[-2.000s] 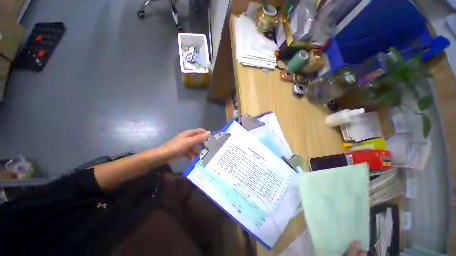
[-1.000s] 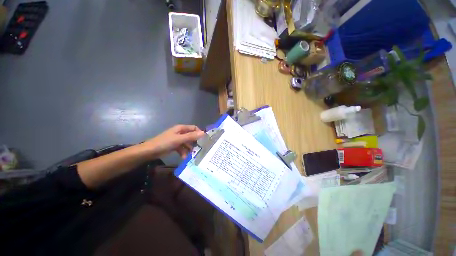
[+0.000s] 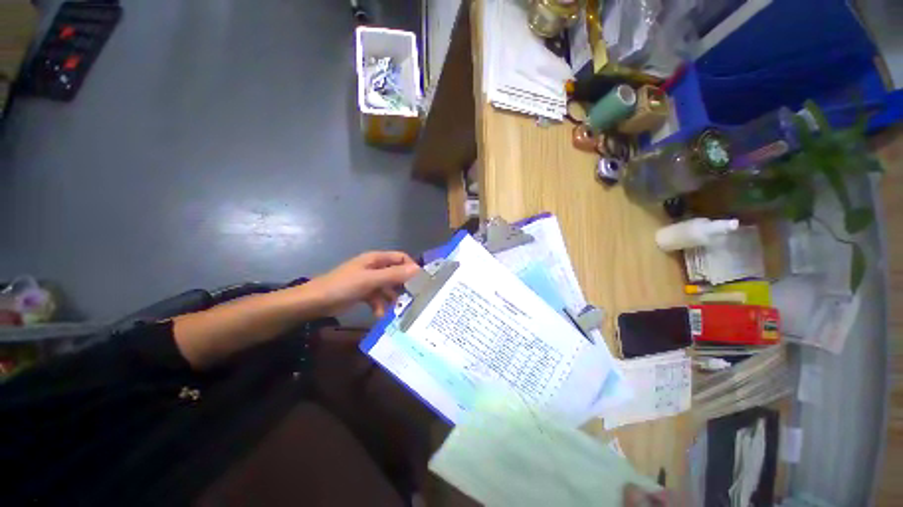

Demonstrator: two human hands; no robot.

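My left hand (image 3: 371, 280) holds the silver clip end of a blue-edged clipboard (image 3: 388, 344) at the desk's near edge. A white printed sheet (image 3: 485, 327) with a dense table lies on it. A second clipboard lies under it, with a silver clip (image 3: 506, 235). A smaller silver clip (image 3: 585, 318) is at the sheets' right side. My right hand (image 3: 644, 496) is mostly cut off by the bottom edge and holds a pale green form sheet (image 3: 535, 460), which overlaps the clipboard's lower part.
On the light-wood desk (image 3: 535, 176) are a black phone (image 3: 653, 332), a red box (image 3: 748, 324), a white bottle (image 3: 697, 233), a calculator-like dark item with papers (image 3: 738, 456), a blue file holder (image 3: 782, 59) and a plant (image 3: 817, 173). A white bin (image 3: 388, 74) stands on the floor.
The green sheet has moved left with my right hand, from the desk's right side to over the clipboard's lower edge. White slips beside the phone are uncovered. My left hand still holds the clipboard.
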